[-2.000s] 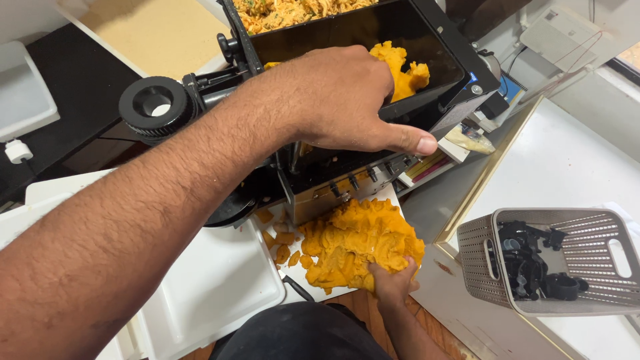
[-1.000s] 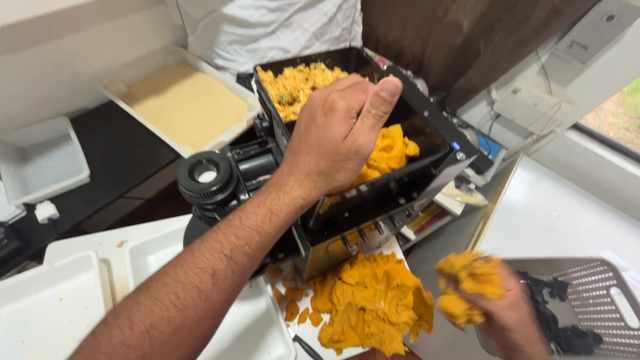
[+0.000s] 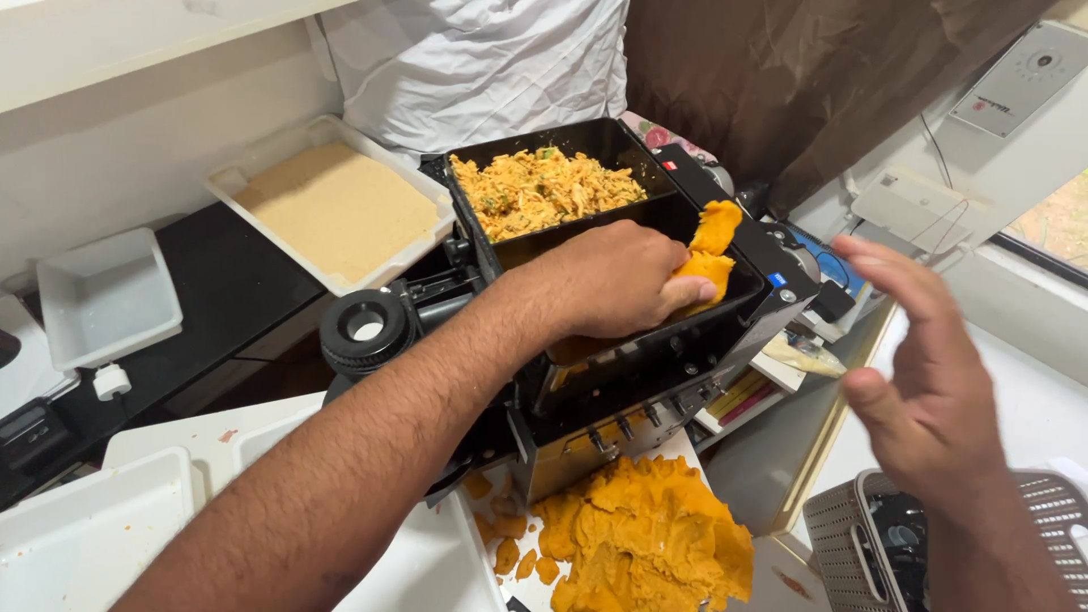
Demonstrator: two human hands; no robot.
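Note:
My left hand (image 3: 625, 280) reaches into the near black hopper (image 3: 756, 285) of a machine and presses on orange dough (image 3: 707, 276); its fingers are partly hidden, so a grip cannot be told. Raised to the right of the machine, my right hand (image 3: 926, 382) has its fingers apart and holds nothing. In the far hopper lies a shredded filling (image 3: 544, 187) with green bits. A large mound of orange dough (image 3: 654, 535) rests on a white surface below the machine, with small flattened pieces beside it.
A black round machine part (image 3: 365, 331) juts out on the left. Behind it stands a white tray of beige crumbs (image 3: 340, 208), with an empty white tray (image 3: 110, 293) farther left. White trays (image 3: 102, 527) lie at lower left. A perforated basket (image 3: 837, 535) holding black parts is at lower right.
My right hand held orange dough at lower right one second ago; it is now higher and empty. My left hand has moved down into the near hopper, onto the dough there.

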